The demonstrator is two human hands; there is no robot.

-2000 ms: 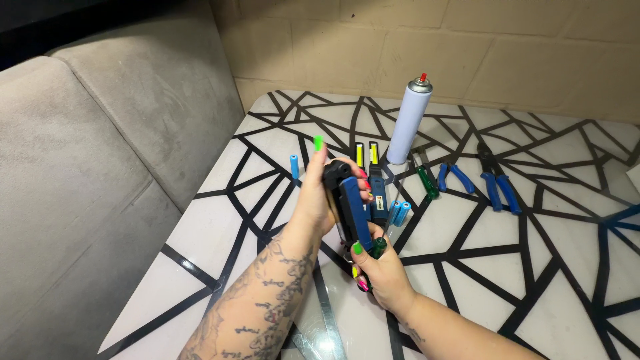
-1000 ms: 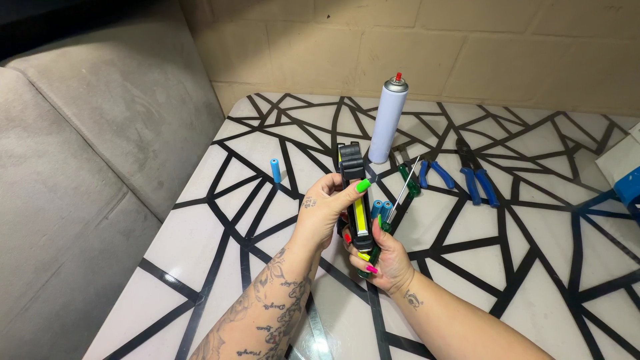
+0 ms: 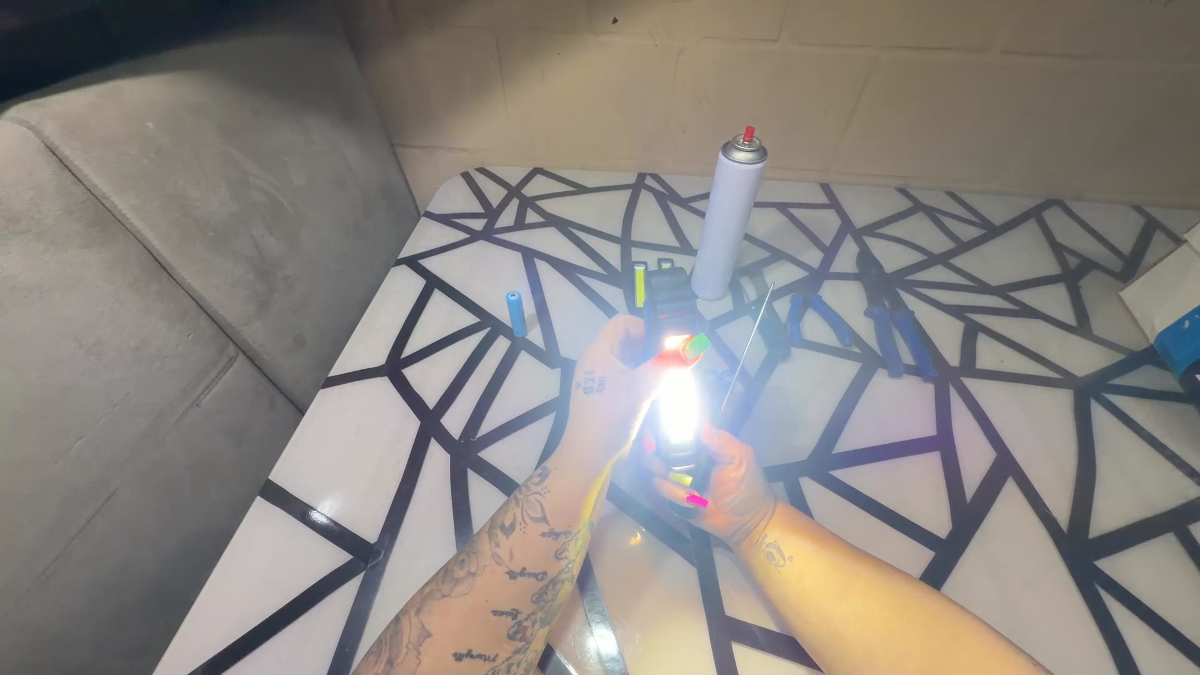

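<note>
An LED work light shines brightly between my two hands, its strip facing me. My left hand grips its upper part, the thumb across the front. Around its lower end my right hand is closed; glare hides much of the grip. A thin metal screwdriver shaft slants up just right of the light; whether my right hand holds it, I cannot tell. Behind the light, another dark and yellow work light is partly hidden. A blue cylindrical battery stands upright to the left.
A white spray can with a red nozzle stands behind my hands. Blue-handled pliers and another blue-handled tool lie to the right. A white and blue container is at the right edge. A grey padded seat back borders the table.
The light in my hands, unlit in both earlier frames, is now shining. Two seconds ago its blue side faced the camera; one second ago its yellow strip did.
</note>
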